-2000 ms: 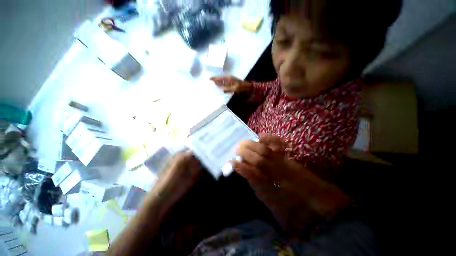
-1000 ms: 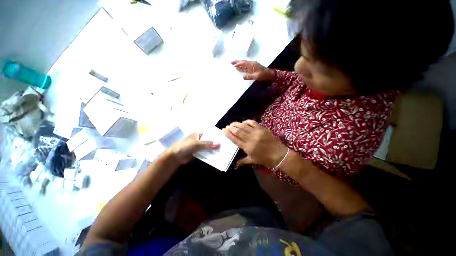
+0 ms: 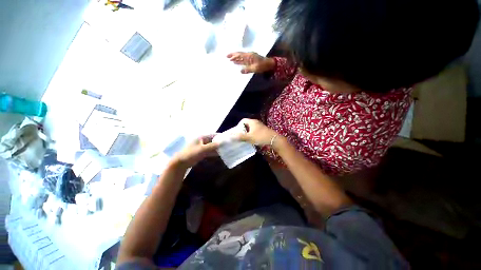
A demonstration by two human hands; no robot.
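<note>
A small white carton [image 3: 235, 150] with faint print lines on its face is between my two hands, just off the dark front edge of the table. My left hand [image 3: 199, 150] grips its left side, with the thumb near the top. My right hand [image 3: 256, 132] holds its upper right corner; a thin bracelet is on that wrist. The fingers behind the carton are hidden. Whether its flap is open cannot be told.
White cartons [image 3: 102, 129] lie scattered on the white table [image 3: 153, 100], with white lumps [image 3: 87, 203] and a black bundle [image 3: 62, 182] at left. Turquoise bottle [image 3: 22, 105], scissors [image 3: 117, 5]. A person in a red patterned top [image 3: 337, 121] is close on the right; brown carton [image 3: 440, 105] behind.
The carton has been tilted so its printed face shows, and my right hand has shifted to its upper corner. The view has moved, and the other person's head is lower.
</note>
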